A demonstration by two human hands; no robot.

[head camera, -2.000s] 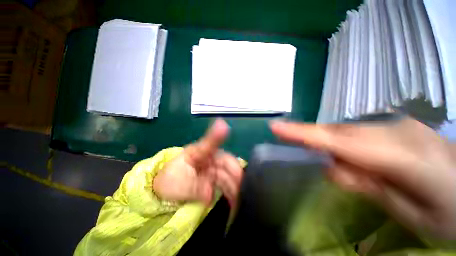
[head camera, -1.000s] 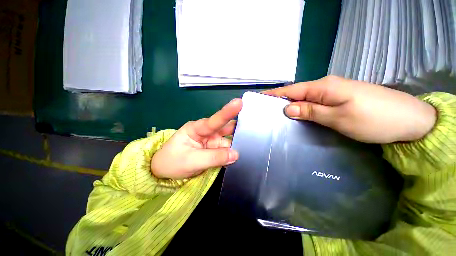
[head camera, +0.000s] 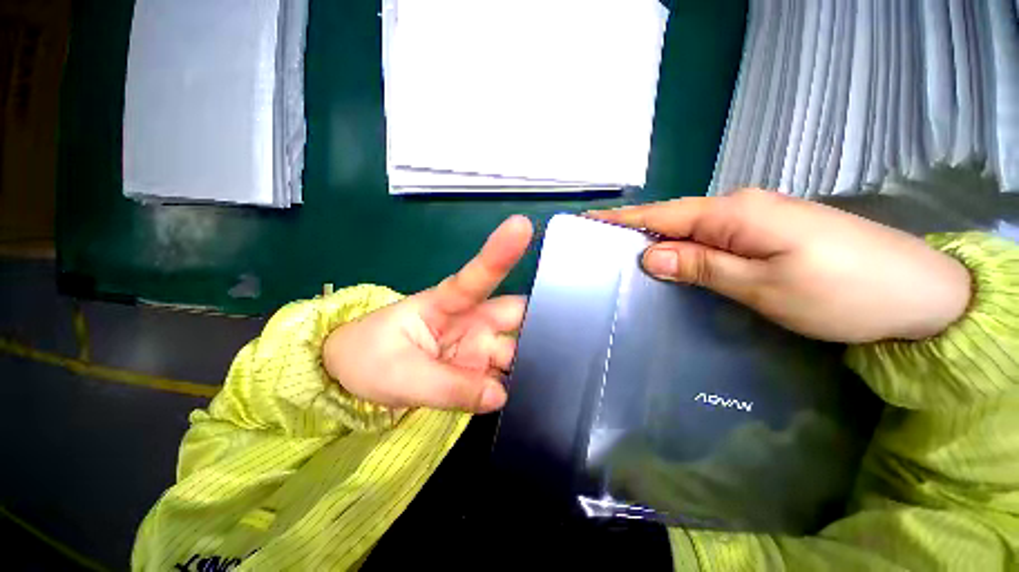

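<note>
A dark grey tablet (head camera: 715, 346) with an ADVAN logo is held low in front of me, its logo face up. Clear film (head camera: 659, 447) covers much of that face, with a bright straight edge and streaks near the left side. My right hand (head camera: 782, 263) grips the tablet's top edge, thumb on the face and fingers behind. My left hand (head camera: 441, 330) is at the tablet's left edge, palm up, fingers apart; its index finger and thumb are off the tablet. Whether its other fingertips touch the edge cannot be told.
A small pile of white sleeves (head camera: 520, 89) lies on the green bench (head camera: 346, 240) beyond the tablet. A stack of white sleeves (head camera: 201, 101) is at left, a tall layered stack (head camera: 860, 95) at right. A brown carton (head camera: 28, 112) stands at far left.
The tablet has come into view in my right hand since the oldest frame. Over the last second my left hand has moved slightly left, its thumb coming away from the tablet.
</note>
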